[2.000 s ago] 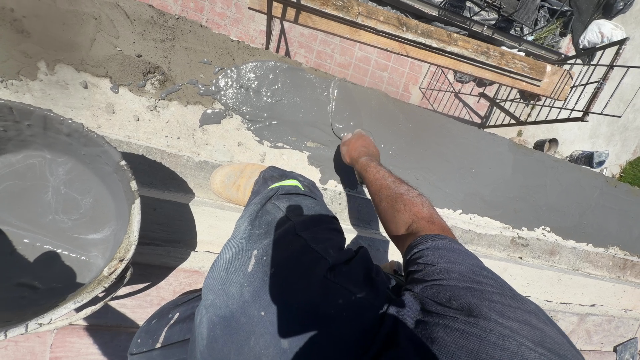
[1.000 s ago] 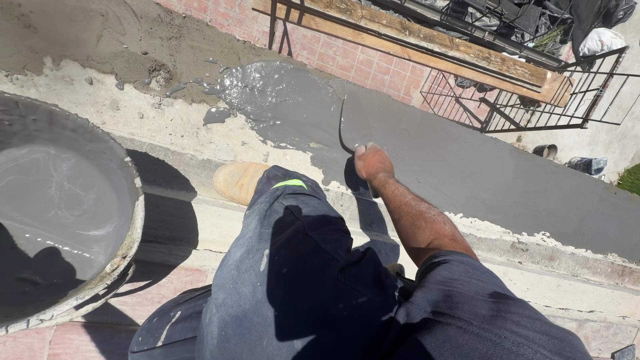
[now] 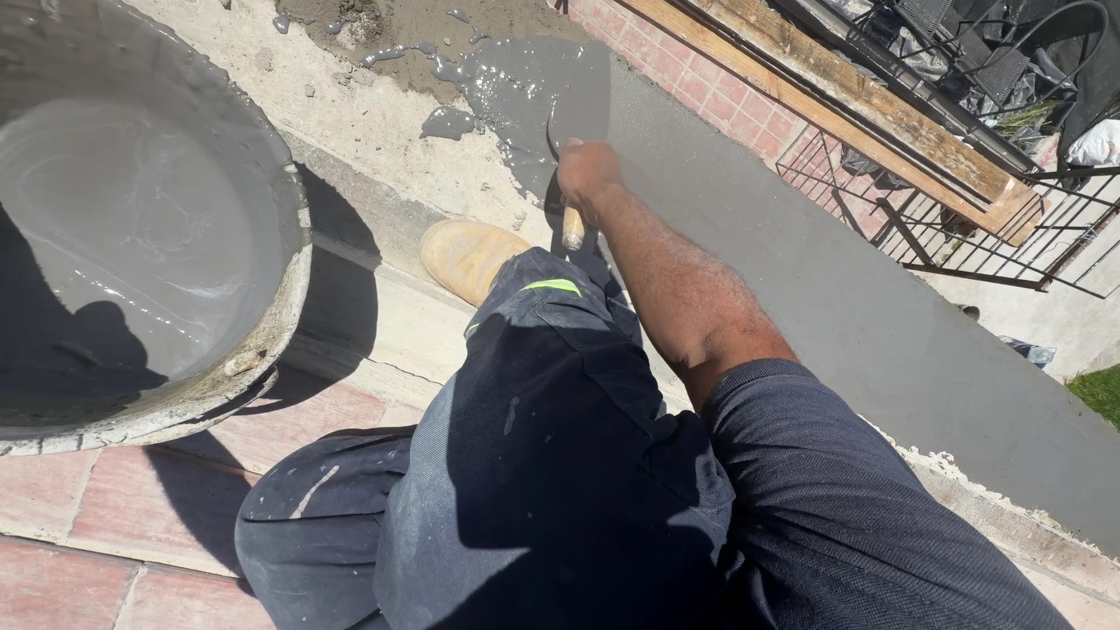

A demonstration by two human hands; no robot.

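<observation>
My right hand point(image 3: 589, 175) is closed around the wooden handle point(image 3: 573, 229) of a trowel, whose thin blade edge shows just above the fingers. The blade lies at the wet, glossy part of a grey cement layer point(image 3: 752, 227) on a long strip of ground. Smooth grey material stretches from there to the lower right. To the left stands a large round bucket point(image 3: 293, 297) with wet grey mix point(image 3: 149, 219) inside and a crusted rim. My left hand is not in view.
My tan boot point(image 3: 472, 258) rests on the concrete ledge just below the strip. Wooden planks point(image 3: 840, 96) and a black metal grille point(image 3: 989, 232) lie at the upper right. Pink floor tiles point(image 3: 114, 507) show at the lower left. Rough brown mortar point(image 3: 402, 44) borders the wet cement at the top.
My right hand has moved left along the cement strip with the trowel, toward the glossy patch. The smooth surface now reaches farther into that patch. The view sits closer to the bucket and boot.
</observation>
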